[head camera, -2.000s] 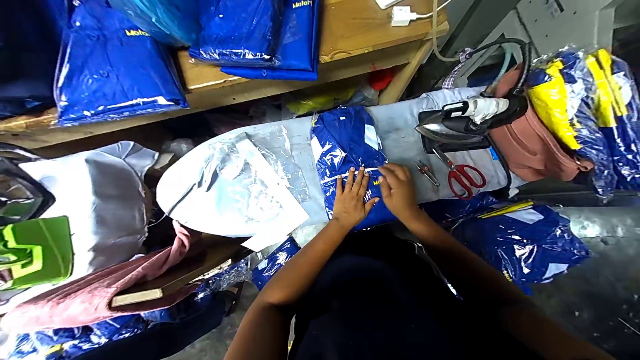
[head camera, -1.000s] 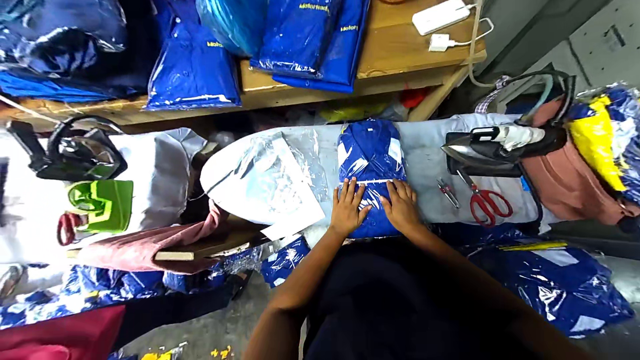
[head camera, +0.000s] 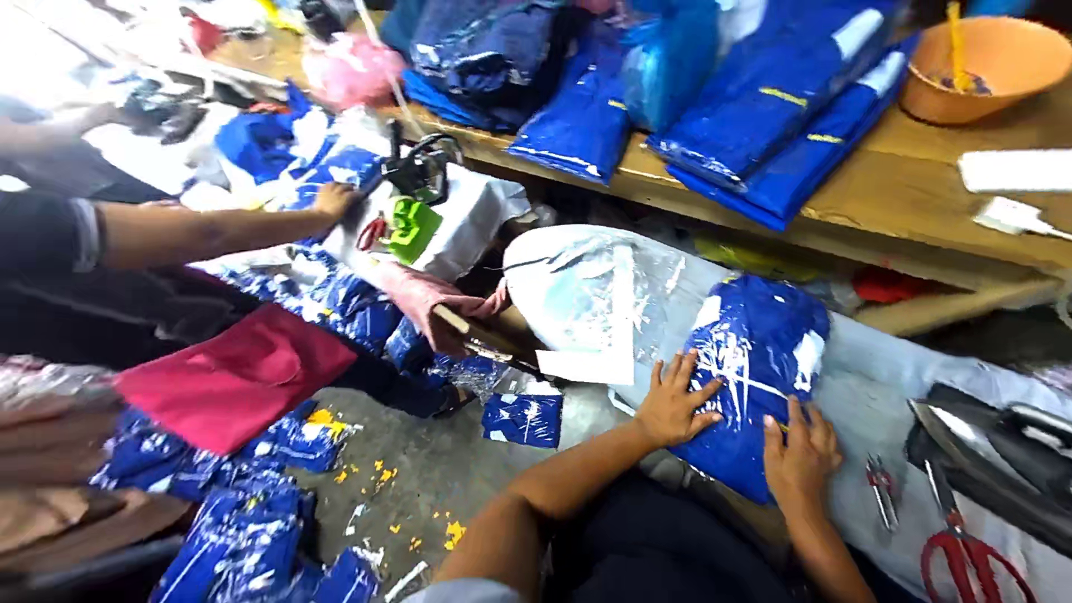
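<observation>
A folded blue garment in clear plastic lies on the grey-covered ironing board. My left hand rests with fingers spread on the left edge of the package. My right hand lies on its lower right part, fingers extended. Neither hand grips anything. Clear plastic bags and a white card strip lie on the board's rounded end. Right of my right hand are small red-handled snips, red-handled scissors and a clothes iron on a dark rest.
Bagged blue garments and an orange bowl stand on the wooden table behind. At left, a co-worker's arm reaches over another board near an iron. Bagged garments and yellow scraps cover parts of the floor.
The view has swung left, bringing in the co-worker. My left hand, flat on the package a second ago, now lies at its left edge. My hands were closer together earlier.
</observation>
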